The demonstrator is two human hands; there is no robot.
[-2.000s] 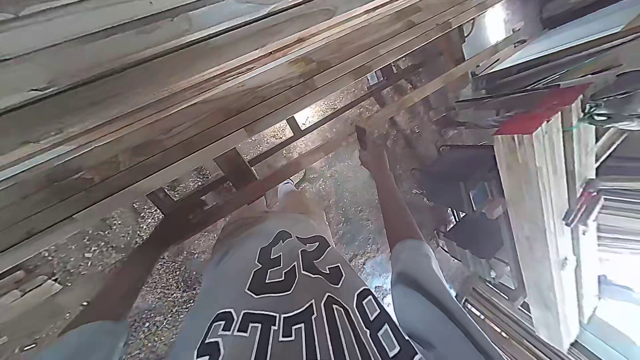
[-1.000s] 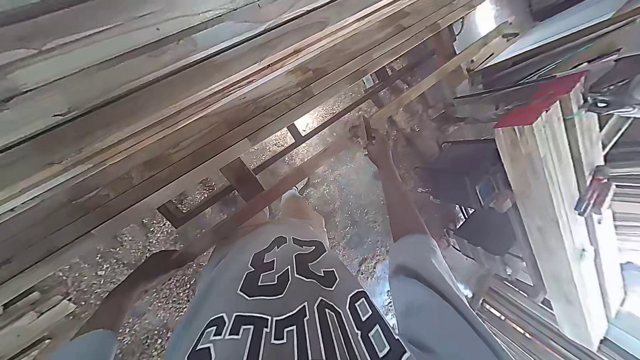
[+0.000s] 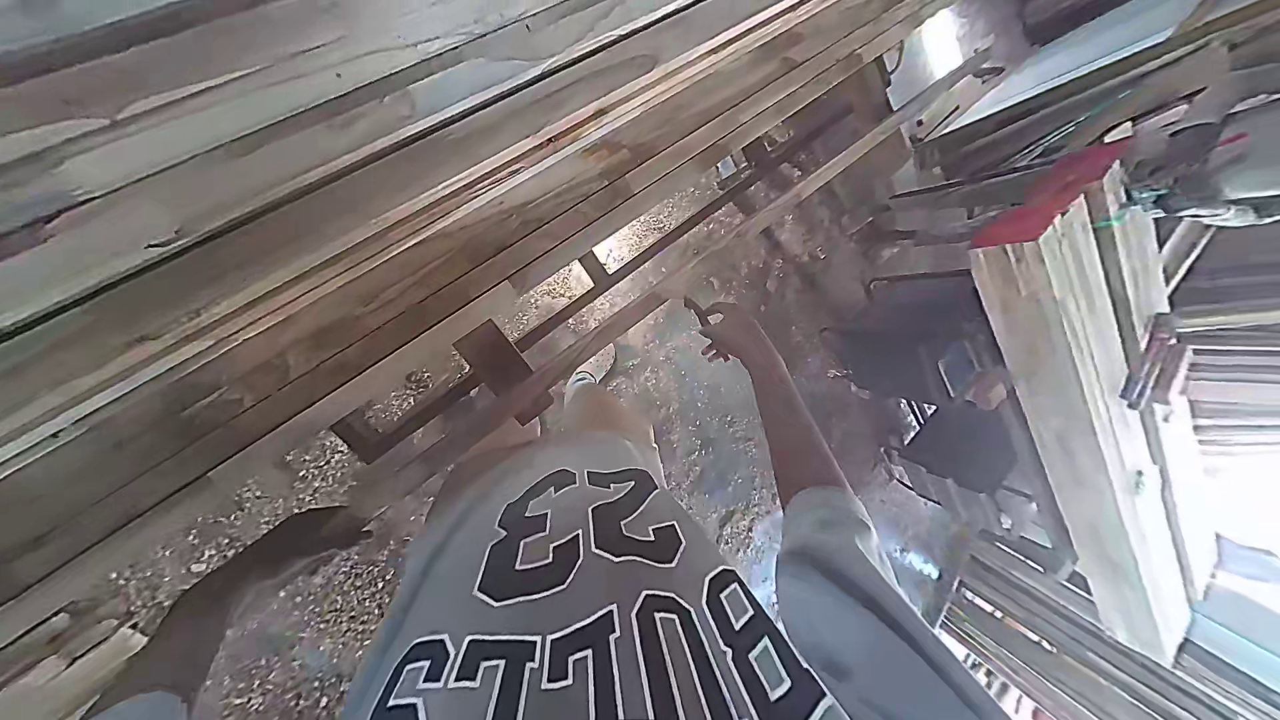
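Observation:
A long wooden board (image 3: 612,332), blurred, slants across the middle of the view beside a large stack of planks (image 3: 400,230). My right hand (image 3: 728,328) is at the near edge of this board, its fingers spread; whether a fingertip touches the wood is unclear. Low on the left, my left hand (image 3: 338,526) is dark and smeared by motion near the board's lower left end, and its grip cannot be made out. Between the stack and my legs runs a dark frame with crosspieces (image 3: 492,360). A lighter strip of wood (image 3: 850,155) extends toward the upper right.
Wood chips (image 3: 300,620) cover the ground around my feet. On the right, thick timbers with red-painted ends (image 3: 1055,330) stand beside a dark chair-like object (image 3: 955,445). More long boards (image 3: 1040,620) lie at the lower right.
The fingers of my right hand, closed at the board two seconds ago, are now spread. My left hand has moved down and left from the dark frame's left end.

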